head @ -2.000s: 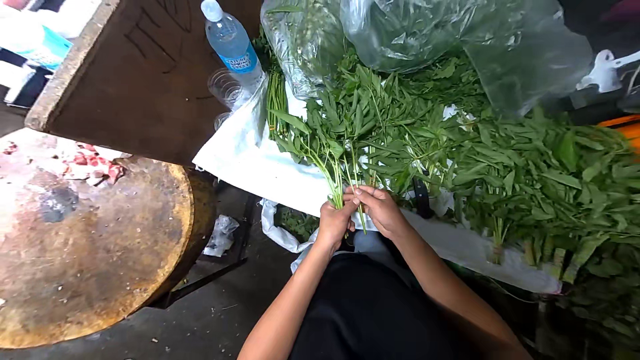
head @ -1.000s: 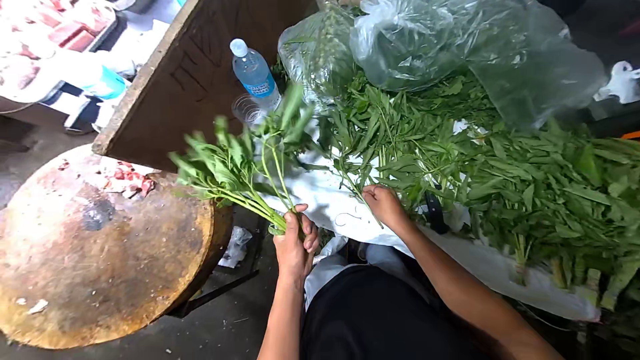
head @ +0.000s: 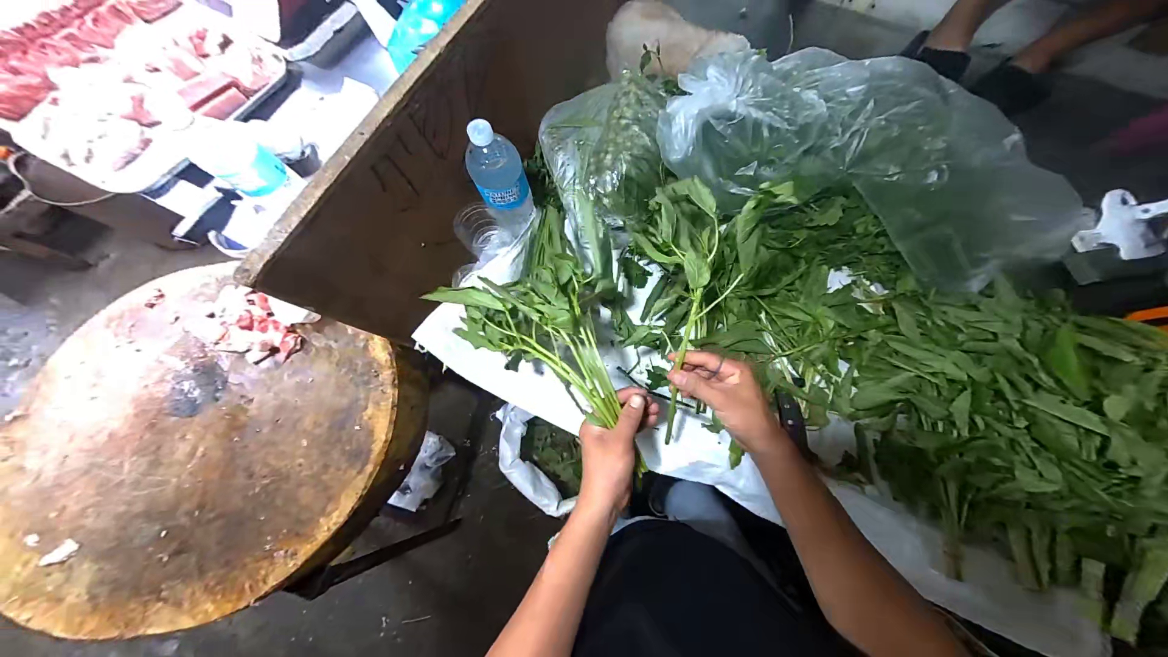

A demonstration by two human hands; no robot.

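My left hand [head: 618, 443] is closed around the lower stems of a bunch of leafy greens [head: 557, 351], whose leaves fan out up and to the left over a white sheet [head: 484, 351]. Between the thumb and fingers of my right hand [head: 730, 392] is a leafy green sprig [head: 696, 310], upright, a little right of the bunch. Loose greens [head: 821, 319] spread behind and beside my right hand. More greens lie in tied bundles [head: 1031, 438] at the right, their cut stems toward me.
A round wooden chopping block [head: 210, 456] with meat scraps [head: 255, 330] stands at the left, beside an upright wooden board [head: 392, 173]. A water bottle [head: 500, 173] and clear plastic bags [head: 876, 137] are at the back. Below the sheet sits an open white bag [head: 520, 465] of greens.
Both hands were together on stems two seconds ago, then moved apart. Since one second ago the left hand's bunch has swung toward the sheet, and the right hand has lifted a sprig.
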